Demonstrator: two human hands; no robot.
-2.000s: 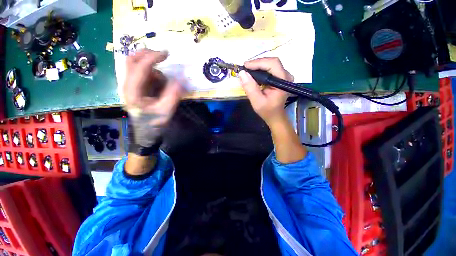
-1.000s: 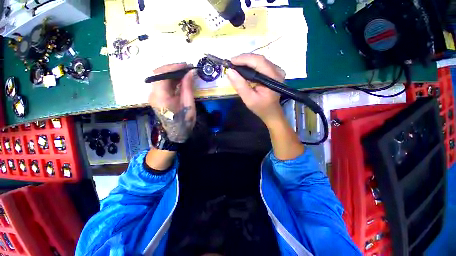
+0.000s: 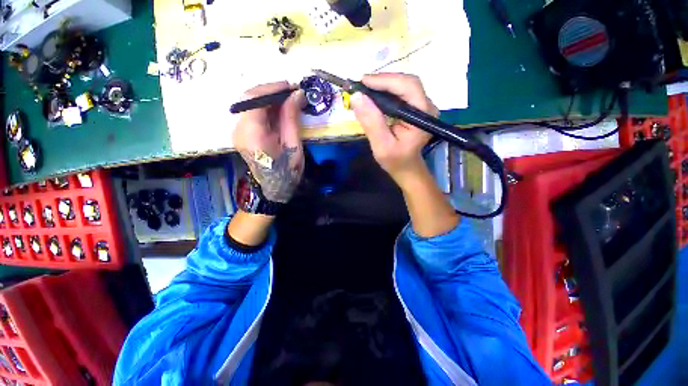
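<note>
A dark round watch module (image 3: 317, 96) with a pale centre lies at the front part of the white work sheet (image 3: 226, 113). My left hand (image 3: 271, 139) holds dark pen-like tweezers (image 3: 262, 101), their tip end at the module's left edge. My right hand (image 3: 396, 121) holds a black soldering iron (image 3: 411, 113) whose metal tip reaches over the module's upper right. A small yellow piece (image 3: 347, 99) shows at my right fingertips. Whether the tips touch the module cannot be told.
Loose module parts (image 3: 284, 32) lie on the sheet. Spare modules (image 3: 117, 96) lie left. A black fan box (image 3: 585, 41) stands right. Red parts trays (image 3: 56, 219) sit below left, a black tray (image 3: 626, 249) right. The iron's cable loops beside my right wrist. A dark cylinder hangs above the sheet.
My left hand came in from the left, first empty and blurred, and now holds the tweezers at the module. The right hand stays by the module with the iron. The view has shifted slightly.
</note>
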